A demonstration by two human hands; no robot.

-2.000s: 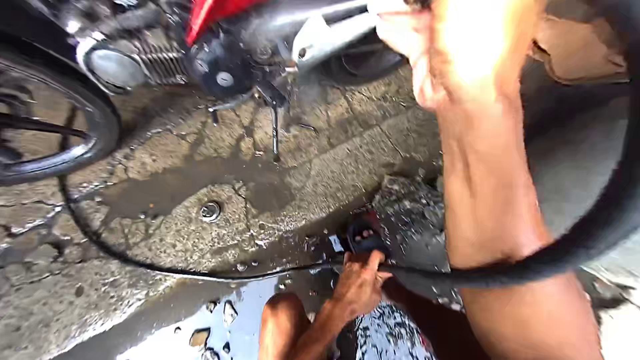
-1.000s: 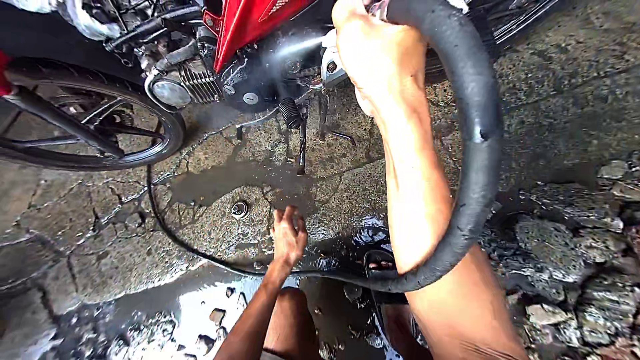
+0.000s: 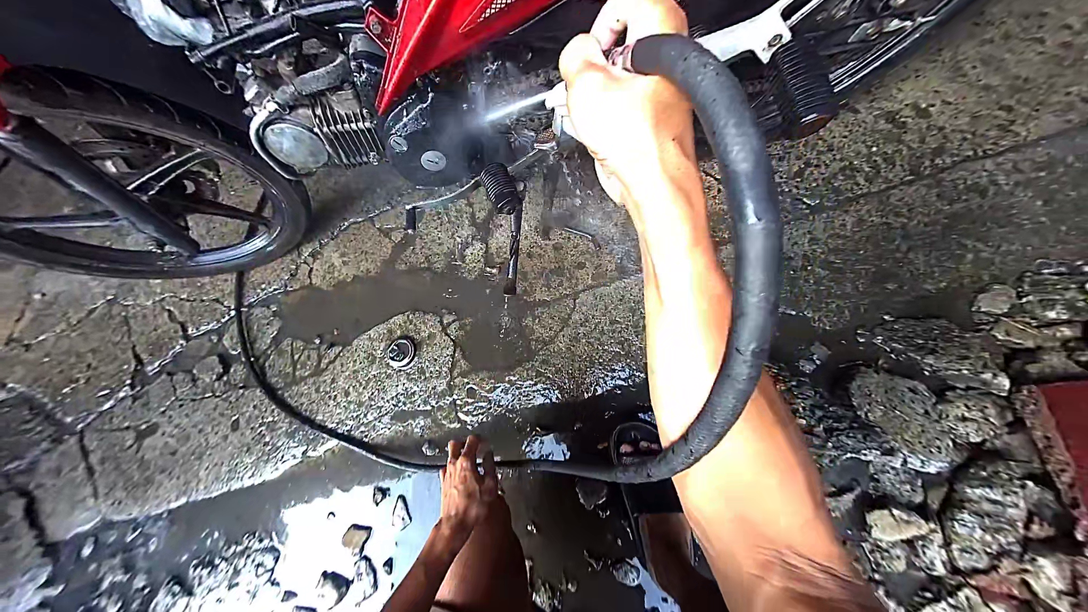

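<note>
My right hand (image 3: 633, 93) is closed around the nozzle end of a thick black hose (image 3: 752, 221), at the top centre. A water jet (image 3: 514, 108) leaves it and hits the round black engine cover (image 3: 433, 149) of a red motorcycle, throwing up spray. The hose curves down along my right forearm and continues as a thinner black line across the ground. Low in the view, my left hand (image 3: 467, 480) is over that line by my knee; whether its fingers grip the line cannot be told. Below the engine are a ribbed rubber foot peg (image 3: 500, 188) and a stand (image 3: 512, 255).
The front wheel (image 3: 153, 178) is at the left and part of the rear wheel at the top right. A small round metal part (image 3: 400, 352) lies on cracked wet concrete. Broken rubble (image 3: 926, 408) is at the right, with a red block (image 3: 1062, 433). Puddles and stones surround my sandalled foot (image 3: 637, 444).
The view has shifted. My left hand, raised off the hose with spread fingers one second ago, is now down at it. The spray still hits the engine area.
</note>
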